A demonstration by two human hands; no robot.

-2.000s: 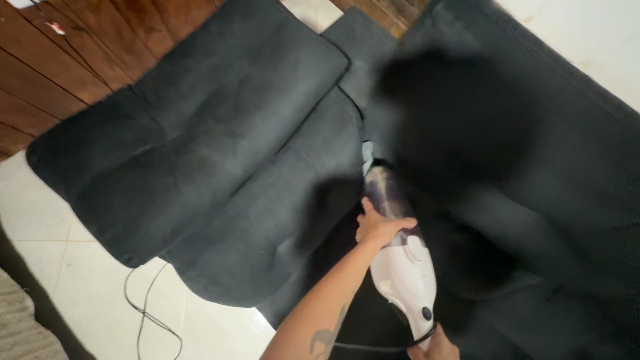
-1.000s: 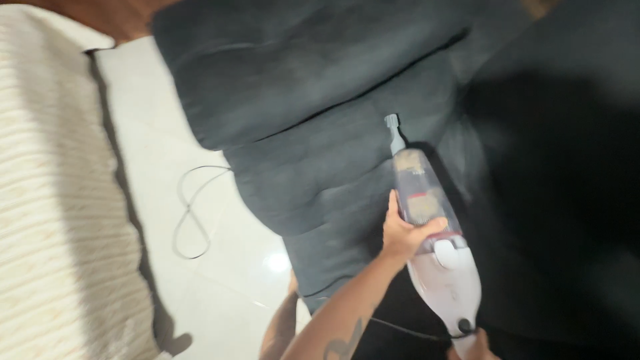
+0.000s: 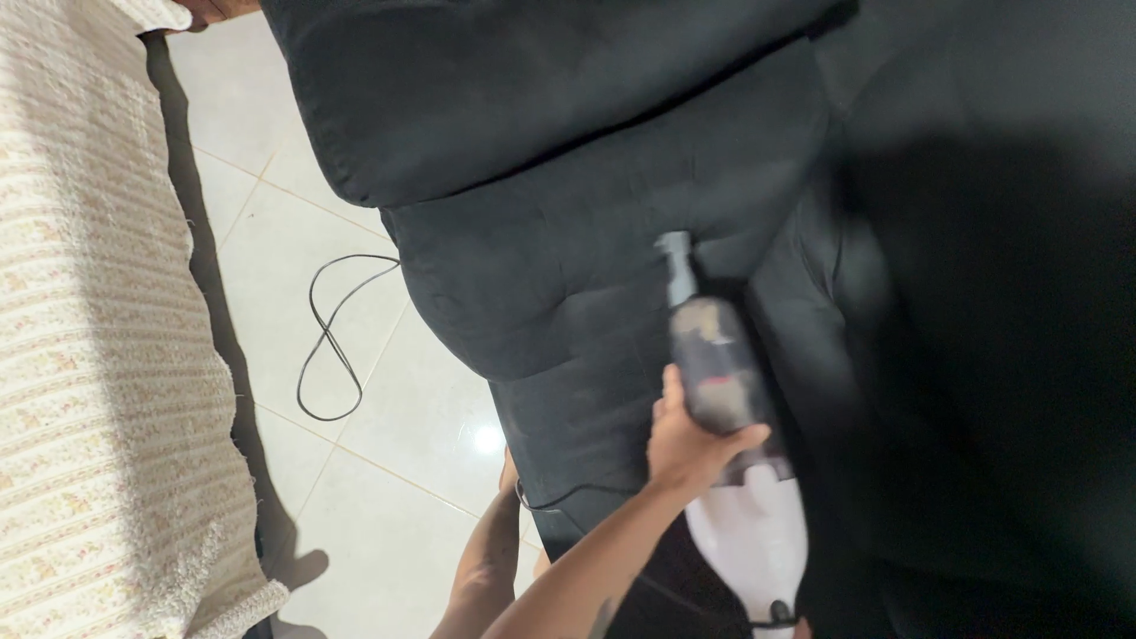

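Note:
A white handheld vacuum cleaner (image 3: pixel 750 541) with a see-through dust container and a grey nozzle (image 3: pixel 679 266) points up the picture, over the seat of a black fabric sofa (image 3: pixel 515 275). The nozzle's tip is at the seat surface; whether it touches is hard to tell. My left hand (image 3: pixel 697 444) grips the container from the left side, thumb across it. Only a sliver of my right hand (image 3: pixel 802 628) shows at the bottom edge, at the vacuum's handle end; its grip is mostly out of view. The container is blurred.
A thin black cord (image 3: pixel 328 333) lies looped on the pale tiled floor (image 3: pixel 408 426) beside the sofa and also runs across the seat near my forearm. At the left stands furniture under a cream patterned cover (image 3: pixel 80 337). My leg (image 3: pixel 488 550) shows beside the sofa's edge.
The vacuum's nozzle was at the gap between the seat and the sofa's right part two seconds ago; it is now over the seat. The view has shifted toward the covered furniture.

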